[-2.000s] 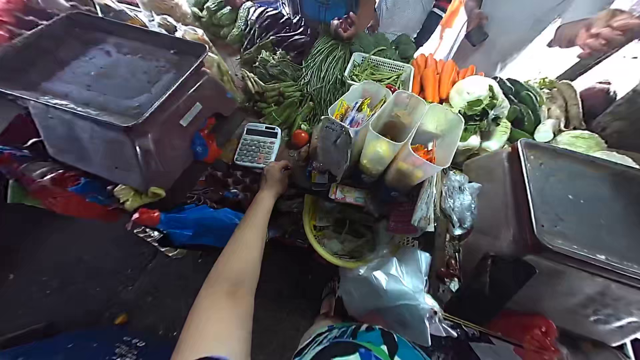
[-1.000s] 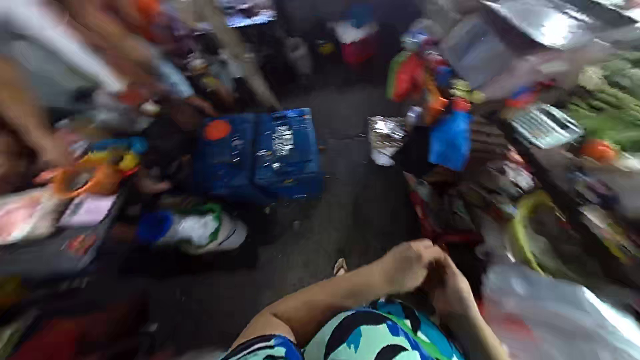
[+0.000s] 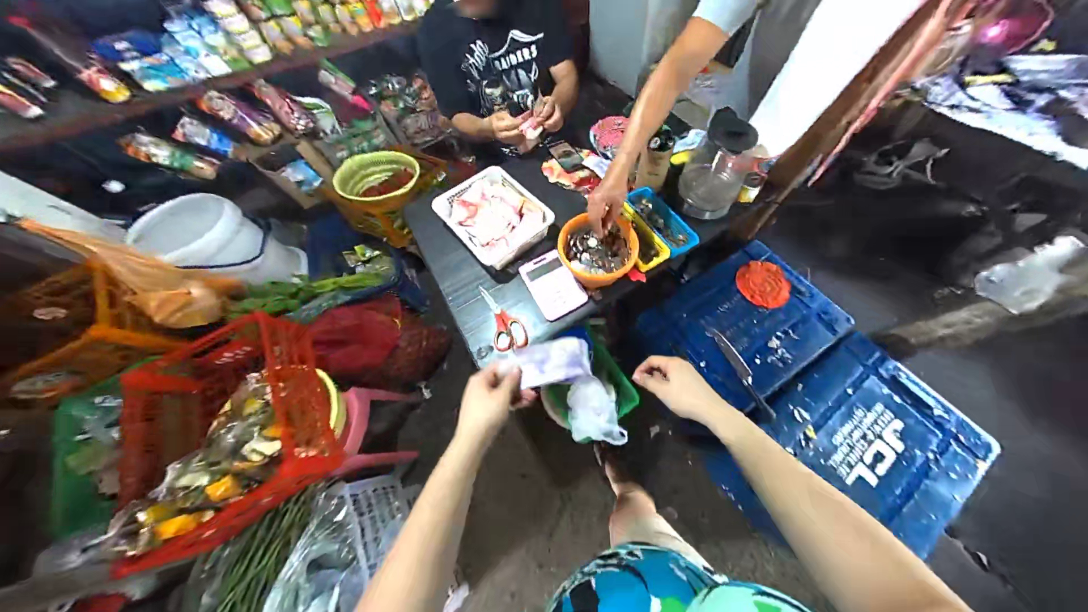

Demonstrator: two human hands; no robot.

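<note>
A pale banknote (image 3: pixel 554 363) is pinched in my left hand (image 3: pixel 491 398), just off the near edge of a dark table (image 3: pixel 463 299). My right hand (image 3: pixel 680 387) is apart from it with nothing visible in its curled fingers. Red-handled scissors (image 3: pixel 507 328) and a white calculator (image 3: pixel 552 285) lie on the table. Past them, another person's hand (image 3: pixel 606 202) reaches into an orange bowl of coins (image 3: pixel 597 270). A white basket (image 3: pixel 495 217) holds banknotes. Below the note, a white plastic bag (image 3: pixel 593 410) hangs over a green bin (image 3: pixel 627 393).
Blue lidded crates (image 3: pixel 884 425) with a knife (image 3: pixel 741 367) on top stand at the right. A red crate (image 3: pixel 229 442) of scraps and a pink stool (image 3: pixel 374 425) are at the left. A seated person (image 3: pixel 510 85) holds something small behind the table. Yellow and blue trays (image 3: pixel 663 223) adjoin the bowl.
The view has swung from the vegetable stall to the money table. My hands were together one second ago; now they are apart, and a banknote shows in the left one.
</note>
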